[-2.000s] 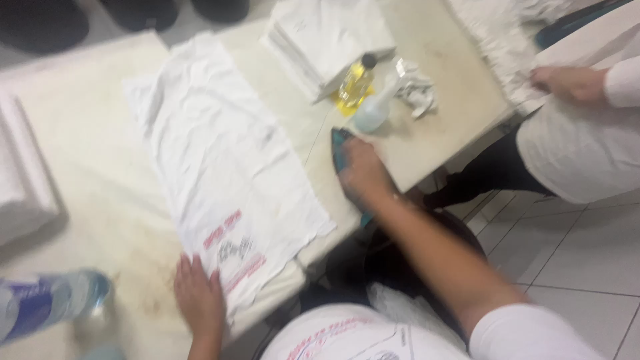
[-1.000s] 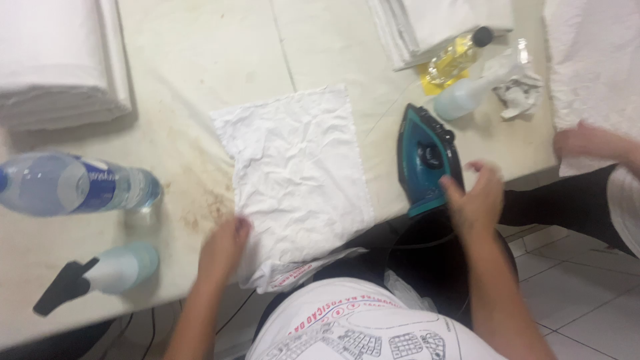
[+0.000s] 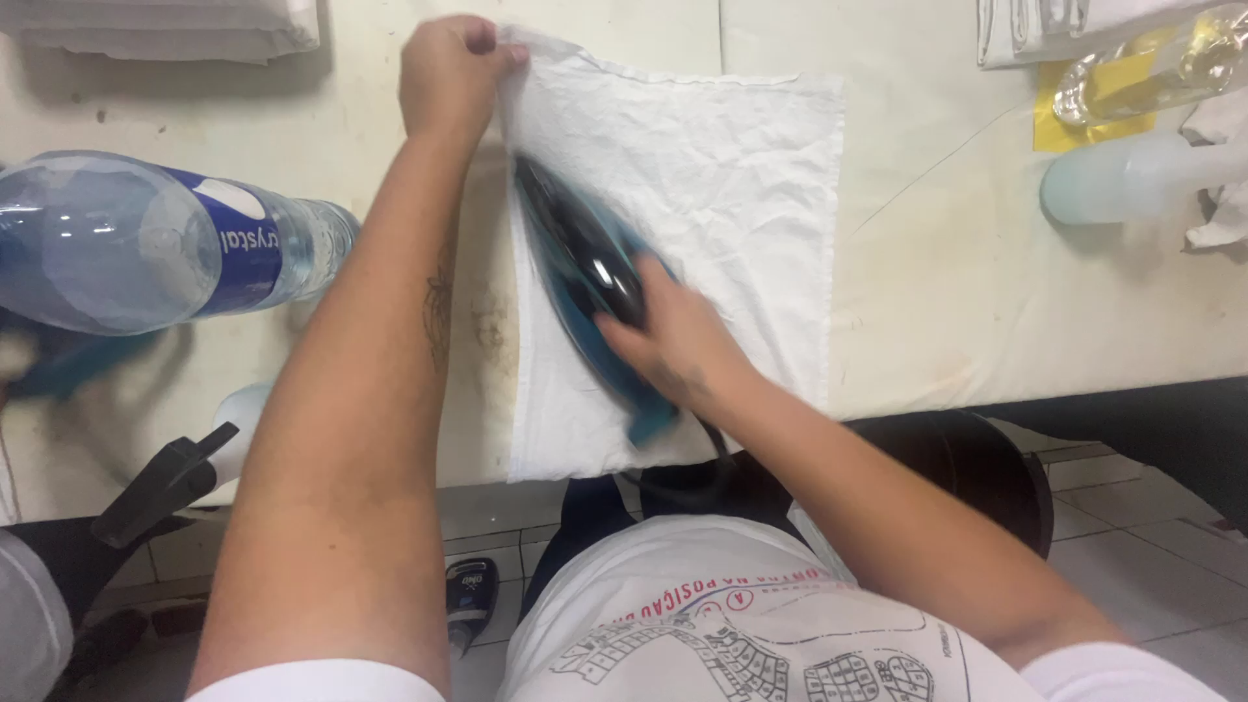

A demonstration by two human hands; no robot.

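A wrinkled white cloth [image 3: 760, 185] lies on the pale covered table, its near edge at the table's front. My left hand [image 3: 453, 78] pinches the cloth's far left corner between thumb and fingers. Across the cloth's left part rests a teal and black clothes iron [image 3: 585, 263], its tip pointing away from me and to the left. My right hand [image 3: 673, 336] is closed around the iron's handle, and a dark cord trails from its rear. Both hand and iron are somewhat blurred.
To the left are a large plastic water bottle [image 3: 107, 239], a spray bottle [image 3: 161, 483] and folded white cloth [image 3: 166, 29]. At right stand out a bottle of yellow liquid [image 3: 1160, 73], a pale plastic bottle [image 3: 1111, 180] and more folded cloth [image 3: 1082, 19]. A dark bin [image 3: 955, 468] is below the table edge.
My right hand has taken hold of the iron, which has moved left onto the cloth. My left hand has moved away from me to the far corner. The printing on the cloth no longer shows.
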